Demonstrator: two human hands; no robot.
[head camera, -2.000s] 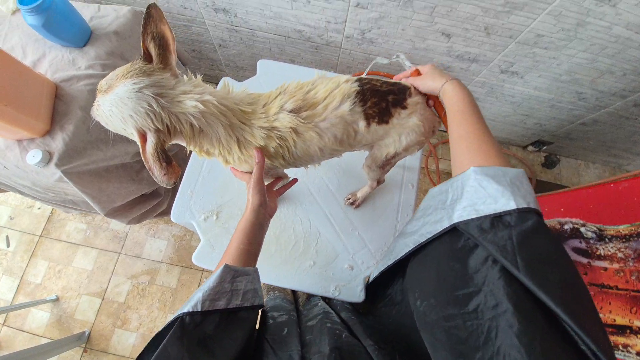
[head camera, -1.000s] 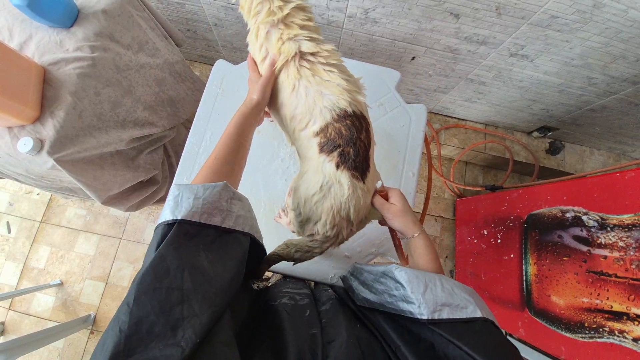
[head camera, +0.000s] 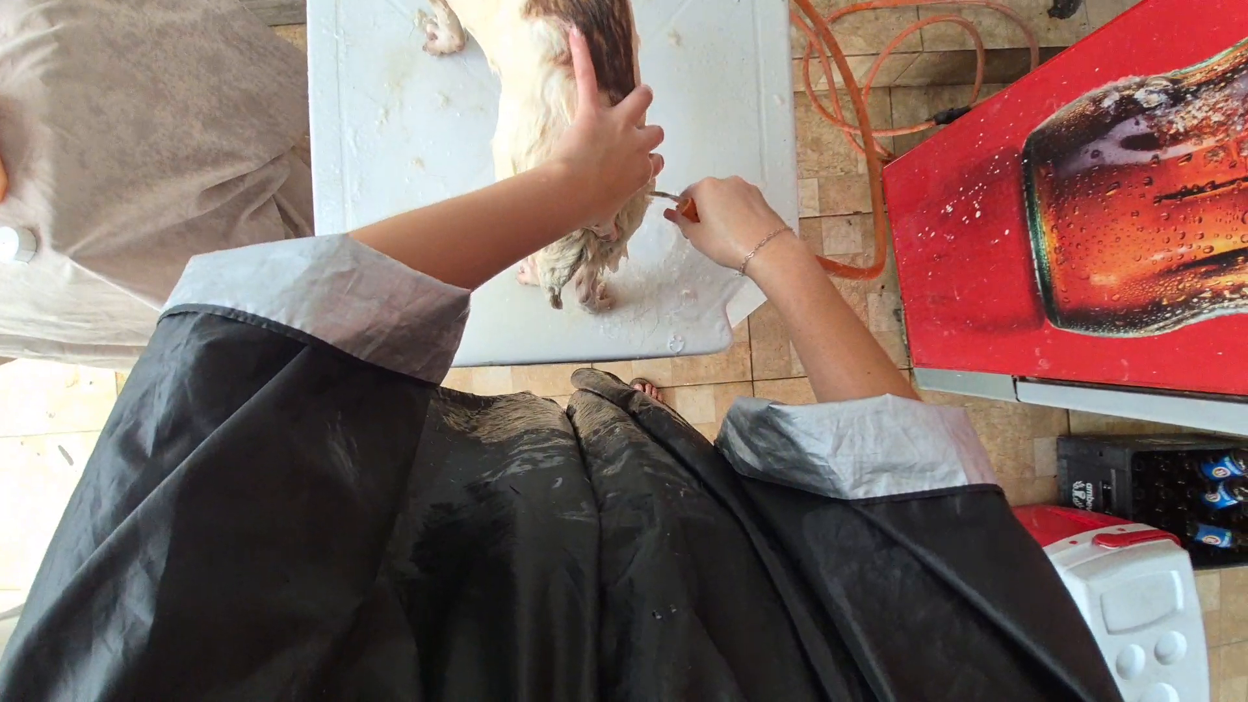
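A wet dog (head camera: 531, 117), cream with a brown patch, stands on a white plastic table (head camera: 400, 127); its head and front are outside the view. My left hand (head camera: 609, 151) lies across its rump, index finger stretched along the brown patch and the other fingers curled over the far side. Just right of the rump, my right hand (head camera: 729, 219) is closed around the end of an orange hose (head camera: 868, 175), with a thin metal tip (head camera: 666, 196) pointing at the dog. The dog's tail (head camera: 561, 268) and hind paws show near the table's front edge.
Hose coils lie on the tiled floor right of the table. Beyond them stands a red panel (head camera: 960, 263) with a bottle picture. Lower right are a crate of bottles (head camera: 1102, 468) and a red and white cooler (head camera: 1131, 585). A beige cloth cover (head camera: 146, 146) with a white cap (head camera: 17, 244) is at left.
The dog has turned from lying across the view, head left, to rump toward me. My left hand has moved from its front part to its rump. The view has tilted down.
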